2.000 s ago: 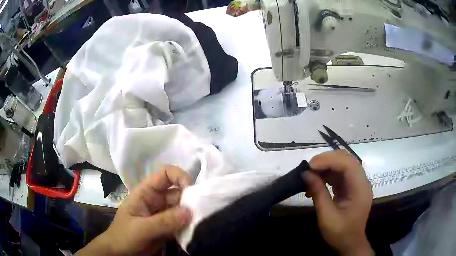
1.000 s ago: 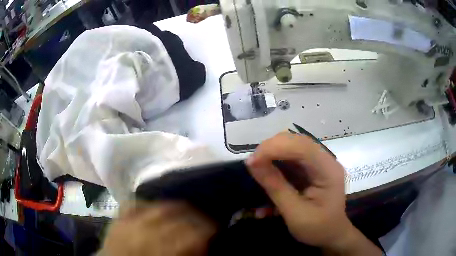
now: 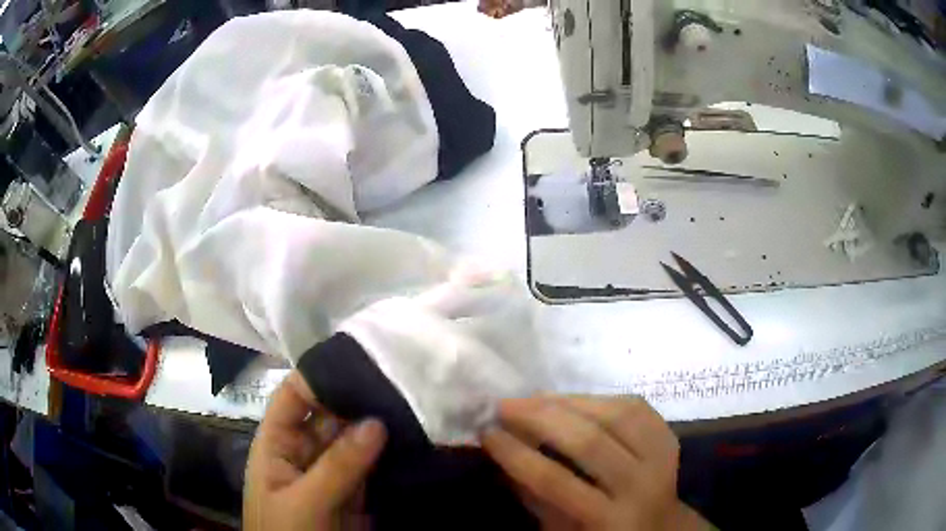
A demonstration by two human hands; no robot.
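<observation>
A white garment [image 3: 280,228] lies heaped left of the sewing machine, with a black section [image 3: 451,109] at its far right side. Its sleeve [image 3: 446,347] runs toward me and has a black cuff [image 3: 358,389] at its end. My left hand [image 3: 316,451] pinches the black cuff at the table's front edge. My right hand [image 3: 581,456] holds the white cloth beside the cuff, near the seam. Some fingertips are hidden by the cloth. Black thread snips [image 3: 708,299] lie on the table, right of the sleeve.
The sewing machine head [image 3: 607,83] stands over its bed [image 3: 747,228]. A thin metal strip [image 3: 711,177] and several white strips [image 3: 851,233] lie on the bed. A red-rimmed basket [image 3: 99,384] is at the left. A measuring scale [image 3: 788,368] runs along the front edge.
The black cuff has turned and moved left, and more white sleeve shows. My right hand has shifted from the black edge to the white cloth. The snips are now fully uncovered.
</observation>
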